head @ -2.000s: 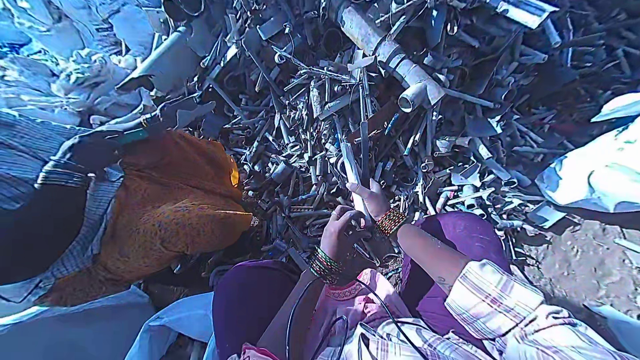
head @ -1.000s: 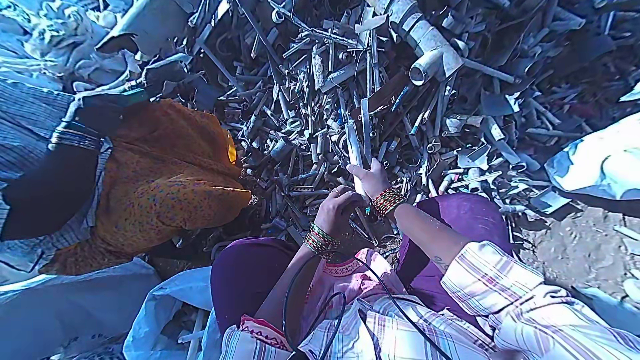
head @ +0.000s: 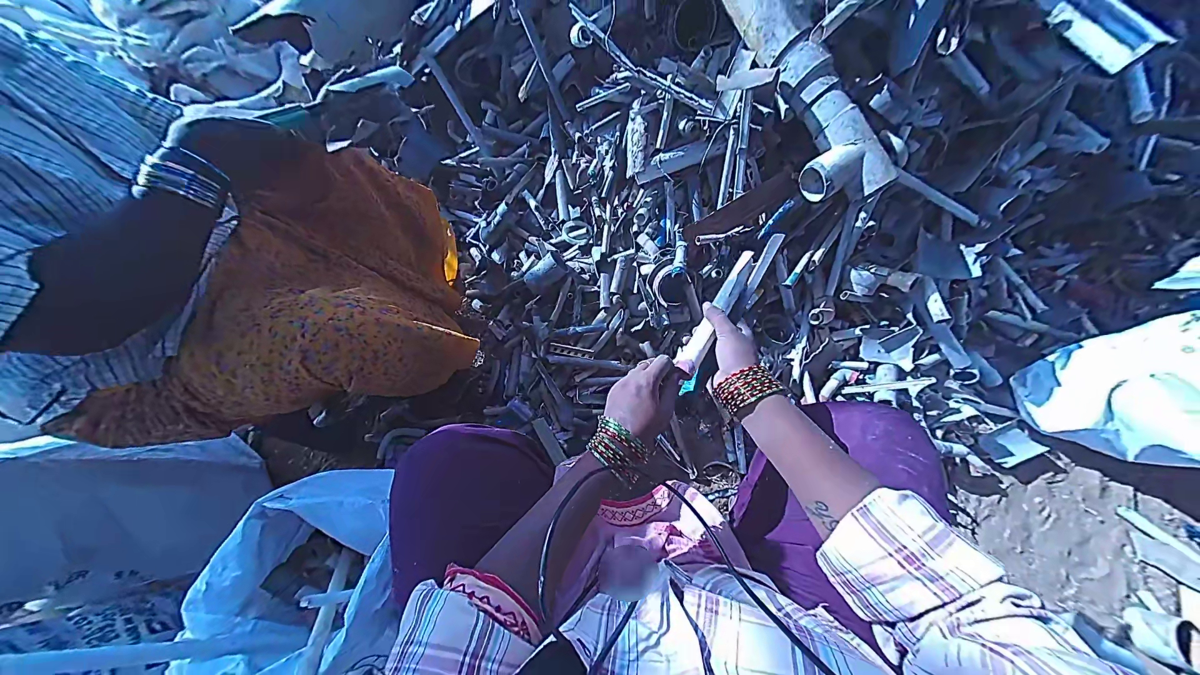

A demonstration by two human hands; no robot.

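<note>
My left hand (head: 643,397), with bangles at the wrist, is closed around the lower end of a pale plastic strip (head: 714,317). Farther up the same strip, my right hand (head: 731,345) grips it from the right side. The strip slants up and away over a heap of scrap plastic pipe pieces (head: 600,253). Close beside its upper end lies another grey strip (head: 767,267); whether my right hand holds that one too, I cannot tell. A small teal piece (head: 690,382) shows between my hands.
A co-worker in an orange patterned cloth (head: 319,291) sits close on the left. Beyond my hands lies a large branched pipe fitting (head: 834,131). An open white sack (head: 361,511) with pipe pieces stands at lower left, and a white sack (head: 1116,389) lies at right.
The strip, upright between my hands before, now slants to the right. My left hand has moved from beside my right hand's wrist up to the strip's lower end.
</note>
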